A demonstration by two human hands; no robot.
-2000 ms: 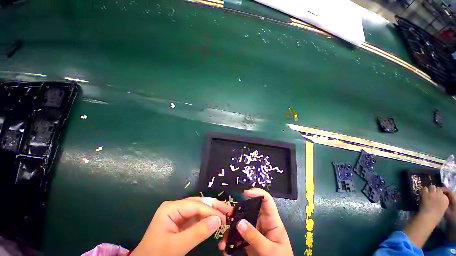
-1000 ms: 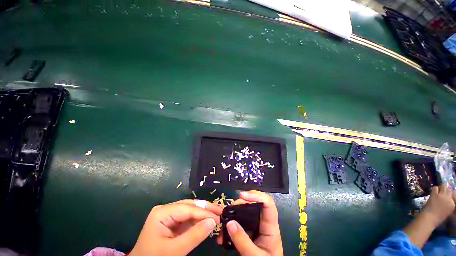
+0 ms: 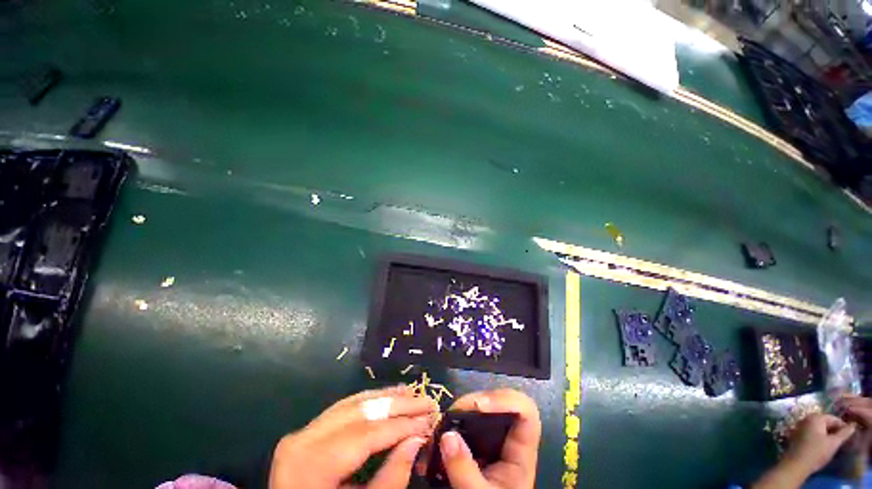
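Note:
My right hand [image 3: 492, 444] holds a black plastic housing [image 3: 490, 435] at the bottom centre, thumb on its face. My left hand [image 3: 354, 441], with a white wrap on one finger, has its fingertips at the housing's left edge; whether they pinch a small part cannot be told. Gold-tan slivers [image 3: 427, 386] lie heaped just beyond my fingertips, partly hidden by them. The small black parts tray [image 3: 376, 315] is directly beyond my hands, with pale bits [image 3: 473, 320] scattered inside it.
A large blister tray [image 3: 57, 239] is at left. Yellow tape [image 3: 572, 382] runs right of the parts tray. Dark bluish housings [image 3: 635, 336] cluster further right, near a neighbour's parts box [image 3: 788, 363], clear bag [image 3: 838, 349] and hands [image 3: 813, 444]. Guide strips [image 3: 669, 277] cross behind.
My hands and the housing sit slightly lower in view. Dark pieces on the belt at upper left have shifted right. The neighbour's hands have moved down, showing more loose bits below their box.

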